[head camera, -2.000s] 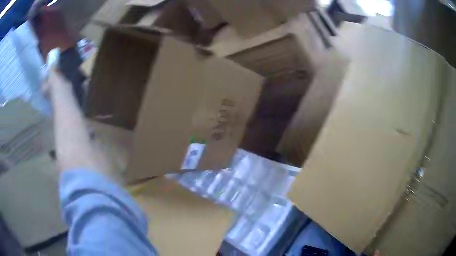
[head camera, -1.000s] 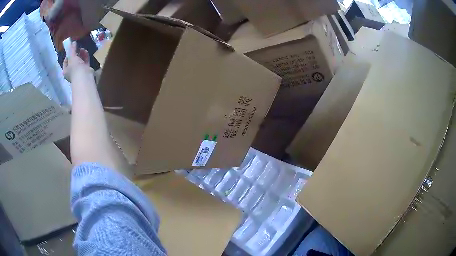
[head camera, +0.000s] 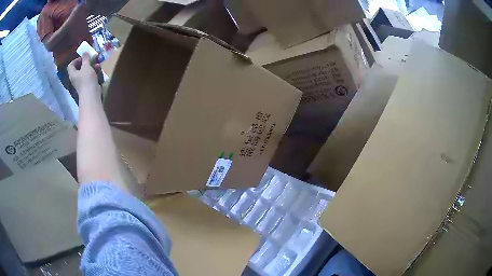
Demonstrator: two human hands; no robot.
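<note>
My left hand (head camera: 84, 70) is stretched out to the upper left and holds a small white item (head camera: 86, 50) up between its fingertips. My right hand is out of the picture. An open tan carton (head camera: 224, 113) lies tilted on its side in front of me, with dark print and a white label beside green marks. A white plastic tray (head camera: 280, 210) with rows of pockets lies below it, partly hidden by the carton and a flap.
A large open carton (head camera: 388, 161) stands at the right. More printed cartons are at the back (head camera: 323, 64) and left (head camera: 38, 140). White trays (head camera: 32, 64) are stacked at the upper left. A person in a reddish-brown top (head camera: 59, 27) is beyond my hand.
My left hand stays stretched out, and the small white item now shows more clearly, raised at its fingertips. The person behind has shifted; more of an arm shows. The cartons have hardly moved.
</note>
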